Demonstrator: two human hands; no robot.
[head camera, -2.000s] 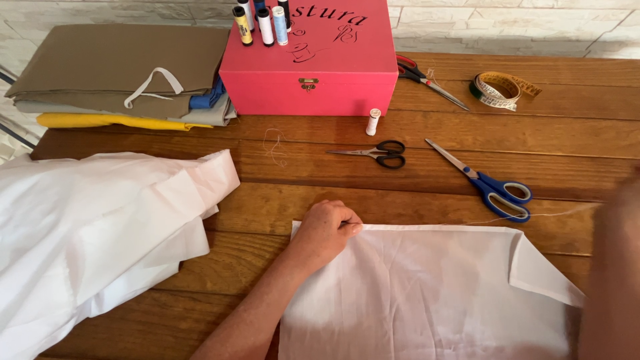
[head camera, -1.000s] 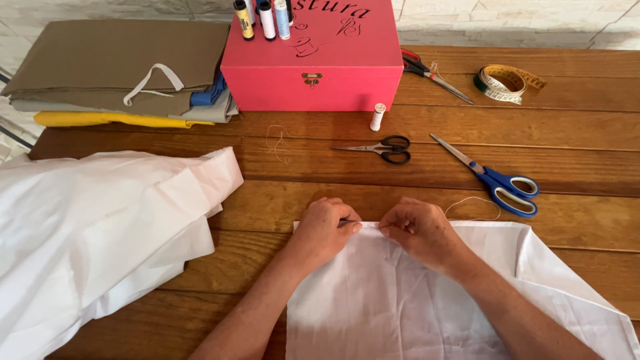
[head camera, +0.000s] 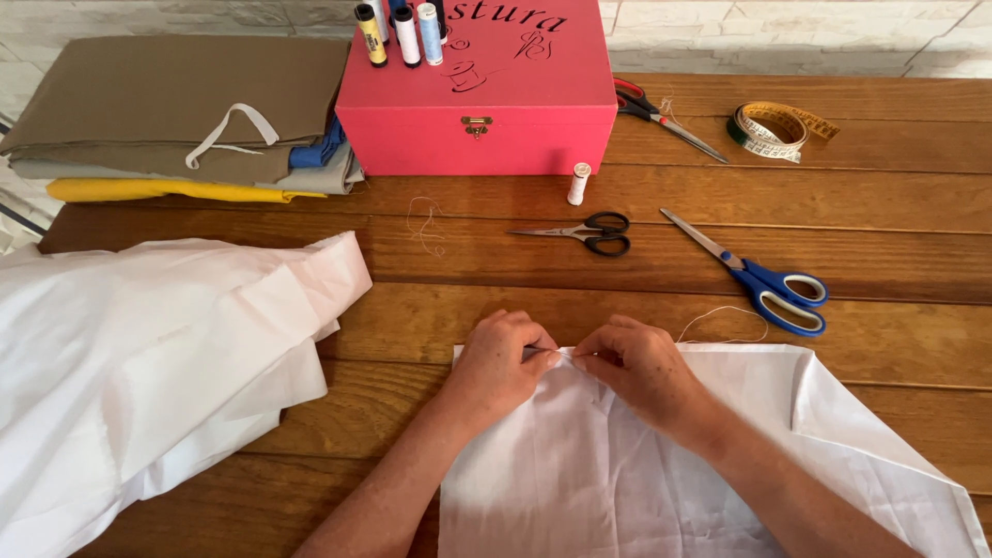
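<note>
A white cloth (head camera: 659, 465) with a folded top edge lies on the wooden table in front of me. My left hand (head camera: 508, 356) pinches that edge between thumb and fingers. Close beside it, my right hand (head camera: 632, 360) pinches the same edge, fingertips almost touching those of the left. Whether a needle is between the fingers cannot be made out. A loose white thread (head camera: 725, 308) curves above the cloth, right of my right hand. Black-handled scissors (head camera: 577, 232) lie beyond my hands, and larger blue-handled scissors (head camera: 748, 271) lie to the right.
A bunched white fabric (head camera: 170, 349) covers the left side. Behind are folded fabrics (head camera: 186, 101), a pink wooden box (head camera: 480, 93) with thread spools on top, a white thread spool (head camera: 579, 184), red-and-black scissors (head camera: 670, 120) and a rolled measuring tape (head camera: 771, 132). A thread scrap (head camera: 426, 229) lies mid-table.
My right hand has come in from the far right to the cloth's top edge beside my left hand, which has stayed on that edge. The loose thread now curves near the blue-handled scissors.
</note>
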